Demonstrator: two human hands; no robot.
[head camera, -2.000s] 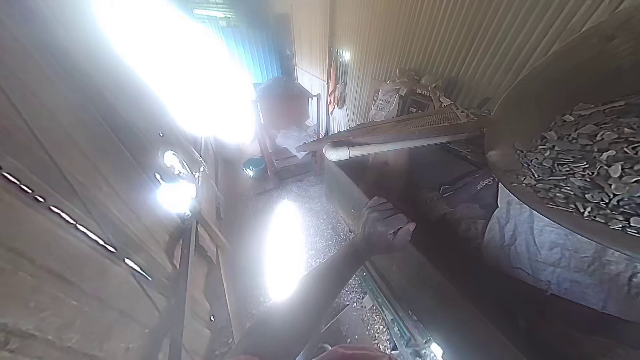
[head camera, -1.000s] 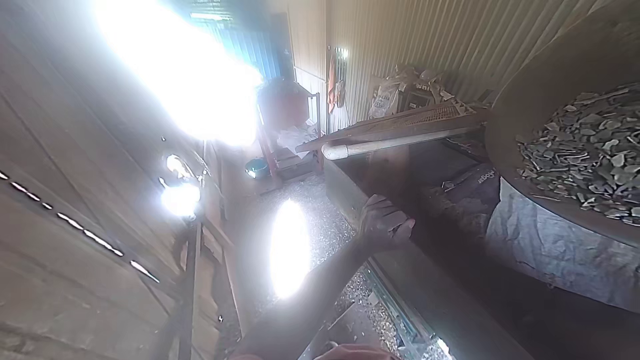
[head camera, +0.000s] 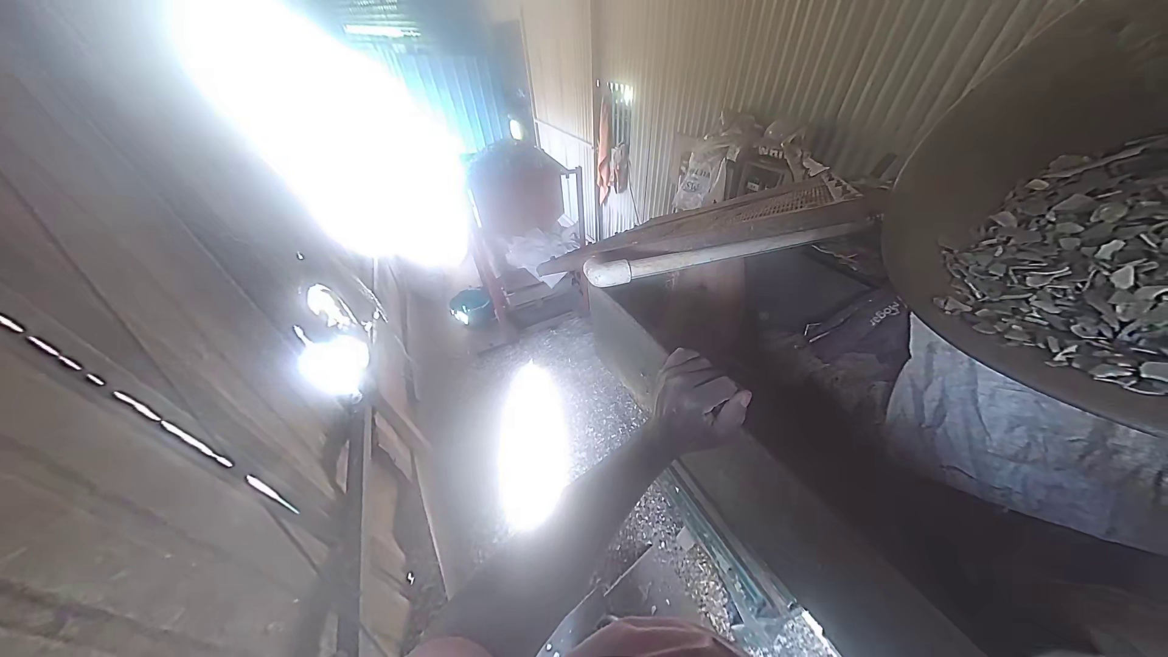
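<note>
My left hand (head camera: 698, 401) rests at the top edge of a long trough-like wall (head camera: 794, 511), its fingers curled and its thumb on the right side. Nothing can be seen between the fingers, though the palm is hidden. The forearm comes up from the bottom centre. At the right stands a large round basin (head camera: 926, 246) with many flat, grey-white broken pieces (head camera: 1086, 265) in it; a whitish woven sack (head camera: 967, 438) hangs below its rim. A white pipe (head camera: 739, 251) runs from the basin side to the far end of the trough. My right hand is out of view.
A wooden-framed mesh screen (head camera: 776, 208) lies beyond the pipe, near piled bags (head camera: 703, 173). A teal bucket (head camera: 471, 307) stands on the far floor by a reddish container (head camera: 516, 187). Wooden boards (head camera: 137, 456) line the left. Glare hides part of the upper left.
</note>
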